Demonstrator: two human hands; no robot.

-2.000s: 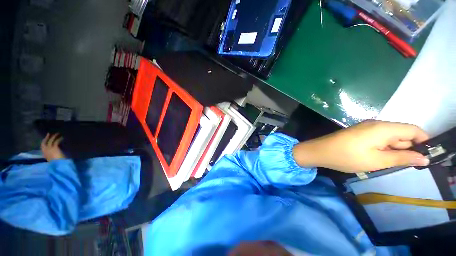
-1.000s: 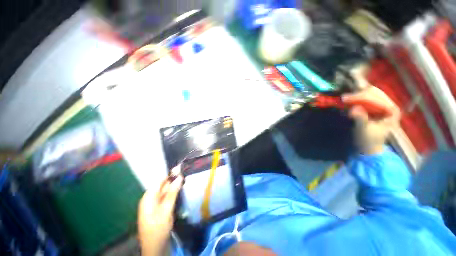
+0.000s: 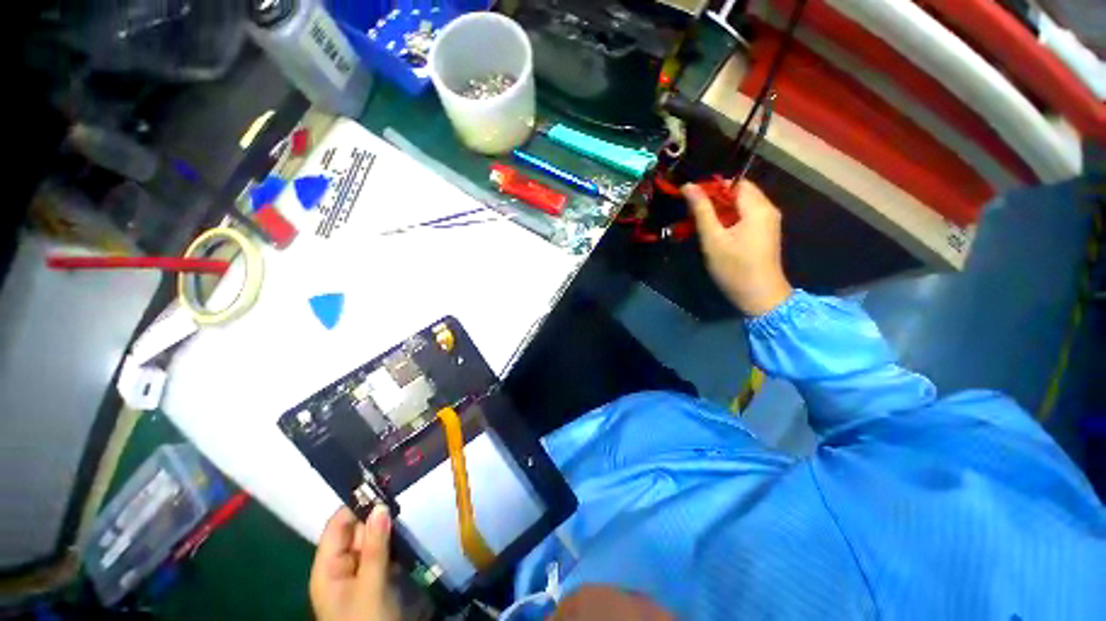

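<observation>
The open tablet screen assembly (image 3: 491, 437) lies tilted over the mat's front edge and my lap. Its mainboard with a silver-white area shows at the upper end. A wide orange-yellow flex cable (image 3: 461, 485) runs down over its white lower area. My left hand (image 3: 352, 568) grips the tablet's lower left edge, fingers on top, cut off by the picture's bottom. My right hand (image 3: 742, 249) is at the bench's right end, its fingers closed on a red item (image 3: 718, 201) beside thin dark leads. Whether it is a tool handle or cable cannot be told.
On the white mat (image 3: 400, 279) are a blue pick (image 3: 326, 309), a tape roll (image 3: 221, 277) and tweezers (image 3: 449, 222). Behind stand a white cup (image 3: 483, 91), a blue parts bin (image 3: 400, 36) and a bottle (image 3: 313, 55). Red and white trays (image 3: 873, 146) are stacked at right. A clear box (image 3: 152, 522) stands left.
The view has swung from the bench's left side to the mat. My left hand stays at the tablet's edge. My right hand has come into view and remains on the red item.
</observation>
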